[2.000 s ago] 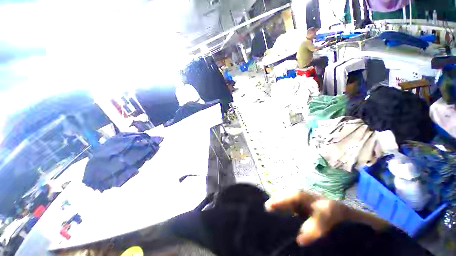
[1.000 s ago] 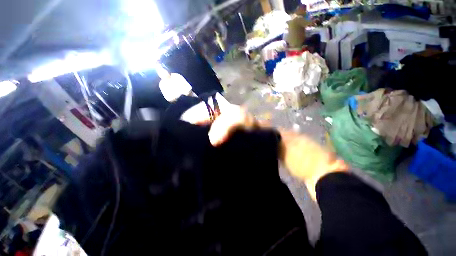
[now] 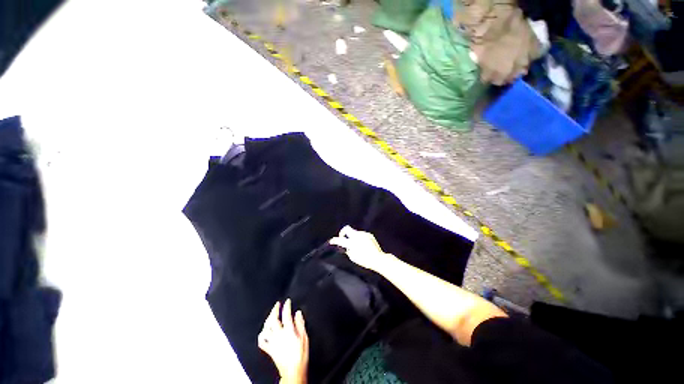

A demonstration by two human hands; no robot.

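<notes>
A black sleeveless garment (image 3: 262, 202) lies on the white table with its neckline towards the back. A curved hanger hook shows faintly at the neckline. Short pale dashes run in a row down its front. My right hand (image 3: 357, 246) is at the garment's front near the lowest dashes, thumb and fingertips close together at the cloth. Whether it pinches the cloth is unclear. My left hand (image 3: 283, 339) rests on the lower left part of the garment with its fingers apart. The lower garment is raised or folded near my body.
White table (image 3: 135, 90) with a dark garment (image 3: 22, 262) at its left. Beyond its right edge, yellow-black tape (image 3: 405, 163) runs along the concrete floor. A green sack (image 3: 442, 71), brown cloth (image 3: 496, 37) and a filled blue bin (image 3: 529, 120) stand there.
The view has turned down to the table. The black garment, before held up in front of me, now lies on the table. My left hand has come into view.
</notes>
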